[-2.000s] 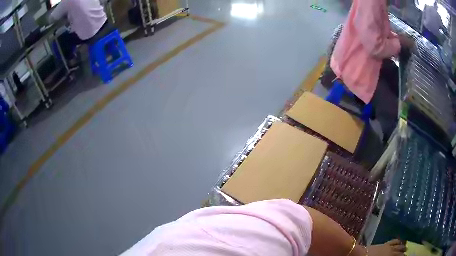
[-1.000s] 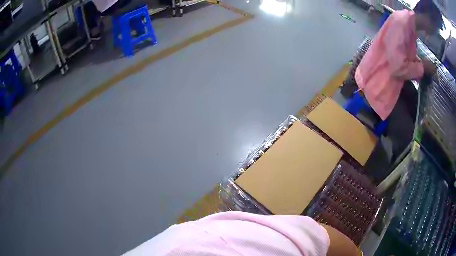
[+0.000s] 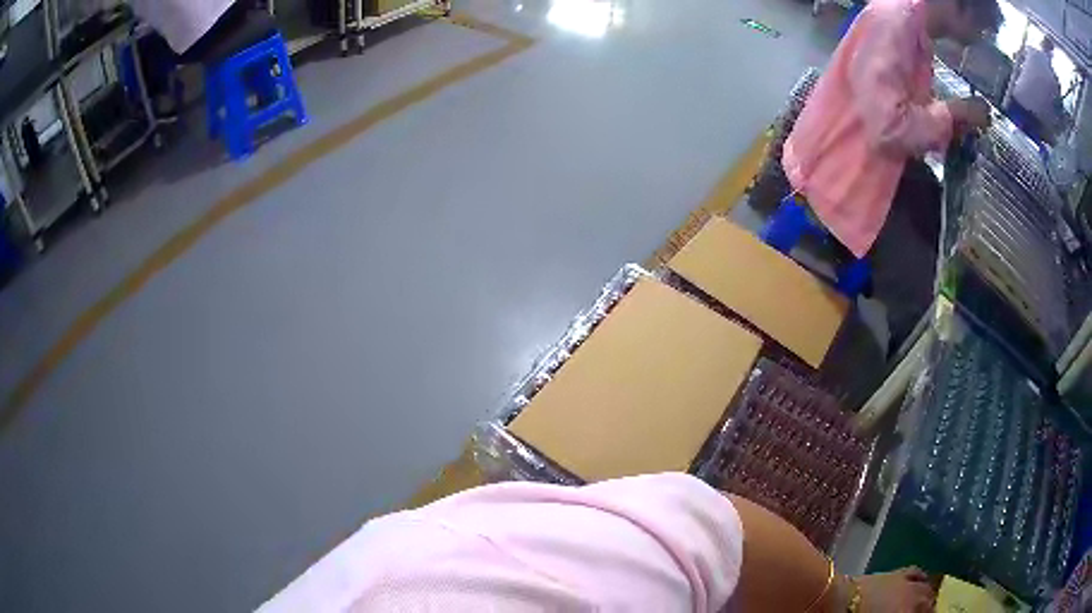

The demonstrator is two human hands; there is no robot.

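Note:
My left hand (image 3: pixel 896 589) is at the bottom right, cut off by the lower edge, with a bracelet at the wrist and a pink sleeve above. Its fingertips are beside a pale yellow sheet (image 3: pixel 972 598); I cannot tell if they touch or hold it. A clear ribbed tray (image 3: pixel 994 449) lies on the green bench just beyond. My right hand is not in view.
Beside the bench, a tray with dark reddish rows (image 3: pixel 796 449) stands next to trays covered by tan cardboard sheets (image 3: pixel 635 383). A person in pink (image 3: pixel 868 120) sits further along the bench. A blue stool (image 3: pixel 254 96) is far left.
The view swung left, then back right. My left hand left the picture a second ago and shows again beside the yellow sheet. The seated person's arms moved slightly.

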